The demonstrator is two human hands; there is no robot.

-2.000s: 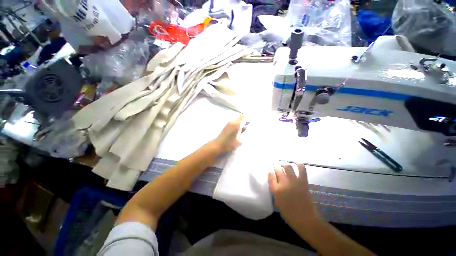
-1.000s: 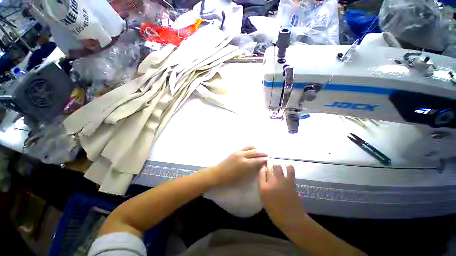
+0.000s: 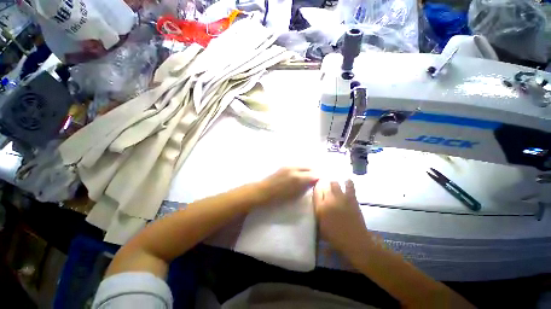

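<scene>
A white cloth piece (image 3: 278, 236) lies at the table's front edge, its lower end hanging over it. My left hand (image 3: 289, 186) is at its top edge, fingertips on the cloth. My right hand (image 3: 338, 208) is beside it, fingertips close to the left ones; both seem to pinch the cloth's upper edge, which is washed out by glare. The presser foot and needle area (image 3: 345, 148) of the white sewing machine (image 3: 417, 130) is just beyond my hands. The cloth's far part cannot be made out against the bright table.
Fanned cream cut pieces (image 3: 145, 136) lie on the left. Dark green snips (image 3: 453, 189) lie open at right. A blue crate (image 3: 81, 271) is low left. A grey vented housing (image 3: 36, 107), red plastic (image 3: 199, 30) and clear bags (image 3: 380, 24) stand around the table.
My left hand has come down from nearer the needle to beside my right hand. Both hands then moved slightly up toward the machine with the cloth. The view has shifted a little.
</scene>
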